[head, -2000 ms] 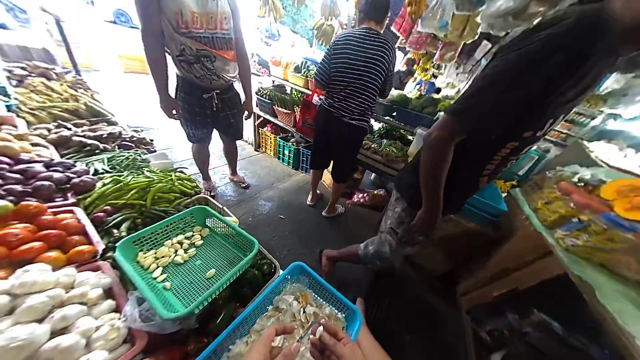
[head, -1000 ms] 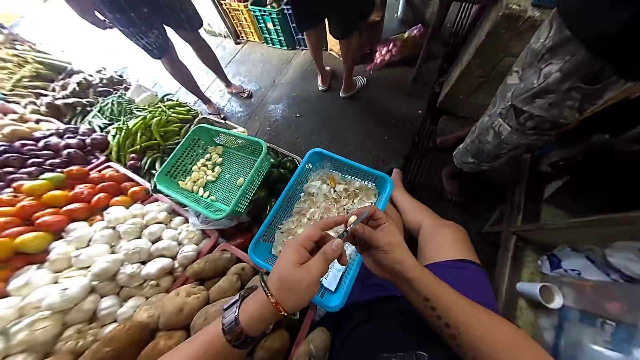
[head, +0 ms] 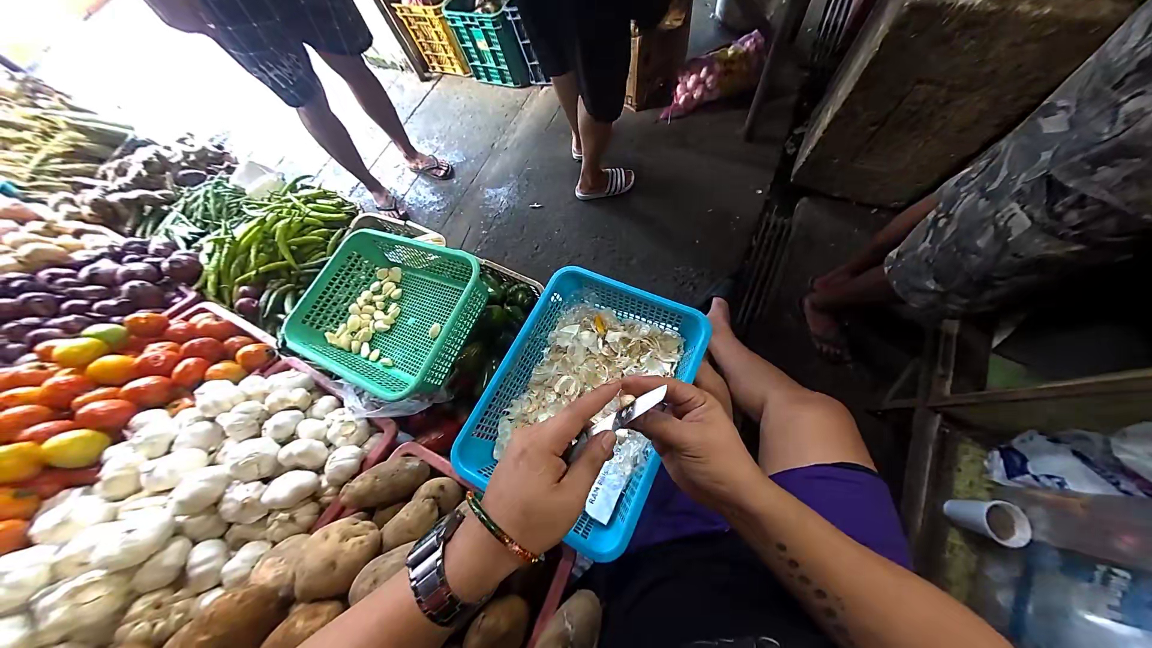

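Both hands meet over a blue plastic basket (head: 589, 546) of papery garlic skins (head: 576, 360). My left hand (head: 540, 468), with a watch and a beaded bracelet at the wrist, is closed around the dark handle of a small knife (head: 646, 403). Its blade points up and right, toward my right hand (head: 697, 436), whose fingers pinch at a small pale garlic clove (head: 625, 400), partly hidden by fingers. A white strip (head: 608, 486) with writing lies in the blue basket. To the left, a green plastic basket (head: 423, 351) holds peeled garlic cloves (head: 369, 315).
Garlic bulbs (head: 261, 450), potatoes (head: 337, 549), tomatoes (head: 153, 360), eggplants (head: 90, 288) and green chili peppers (head: 279, 229) lie at left. People stand ahead on the concrete floor (head: 504, 198); another person's leg (head: 886, 247) is at right. A cup (head: 988, 522) lies on a shelf, lower right.
The view has tilted down since two seconds ago. Both hands stay together over the blue basket; the knife blade shows more plainly between them now.
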